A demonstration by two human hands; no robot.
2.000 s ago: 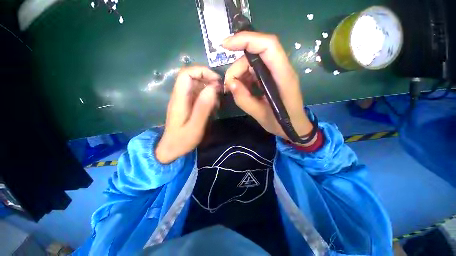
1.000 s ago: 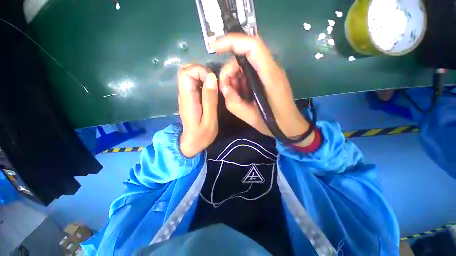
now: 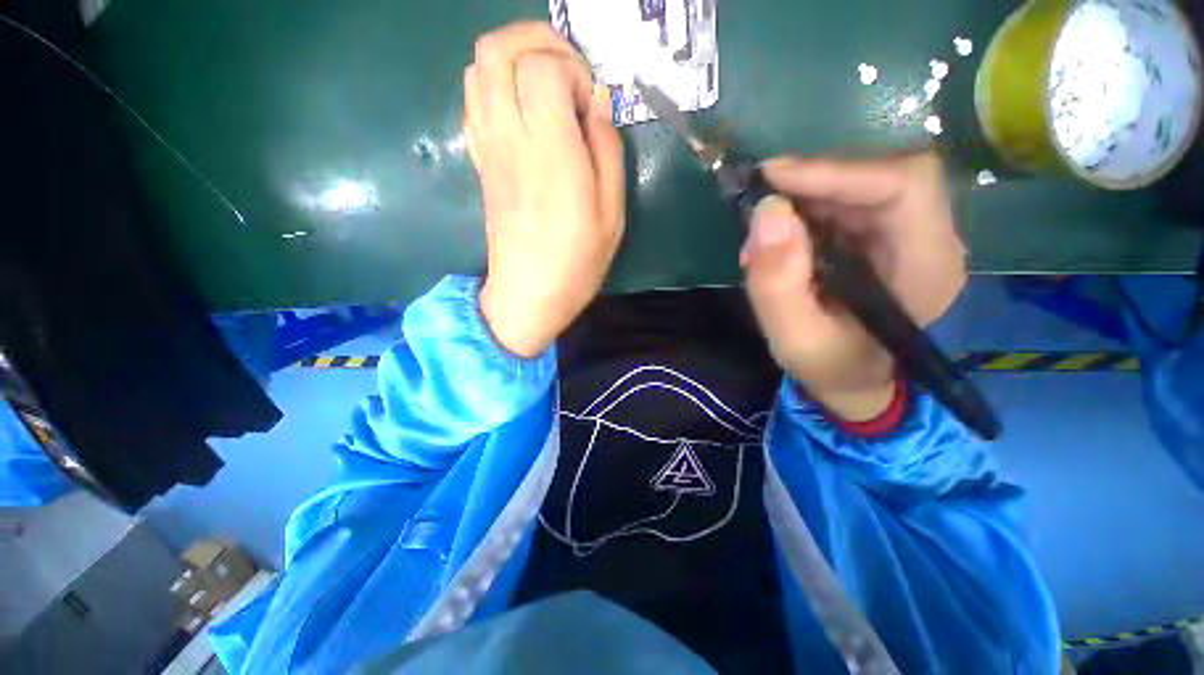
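Note:
The phone assembly (image 3: 647,53) lies flat on the green mat at the top centre, its upper end cut off by the picture's edge. My left hand (image 3: 544,172) is at its left edge, fingers bent over the near left corner; whether it holds a small part there is hidden. My right hand (image 3: 858,251) grips the soldering iron (image 3: 871,297) like a pen. The iron's thin metal tip points up and left to the near end of the phone, close to my left fingertips; contact cannot be told.
A yellow-green tape roll (image 3: 1089,92) with white flakes on top stands at the upper right. Small white flakes (image 3: 935,87) lie between it and the phone. A black slotted rack (image 3: 106,290) is on the left, with solder wire (image 3: 159,156) beside it. The mat's front edge runs below my hands.
My hands were together below the phone and have parted. My left hand has moved up to the phone's corner. My right hand has moved right, and the iron now points at the phone.

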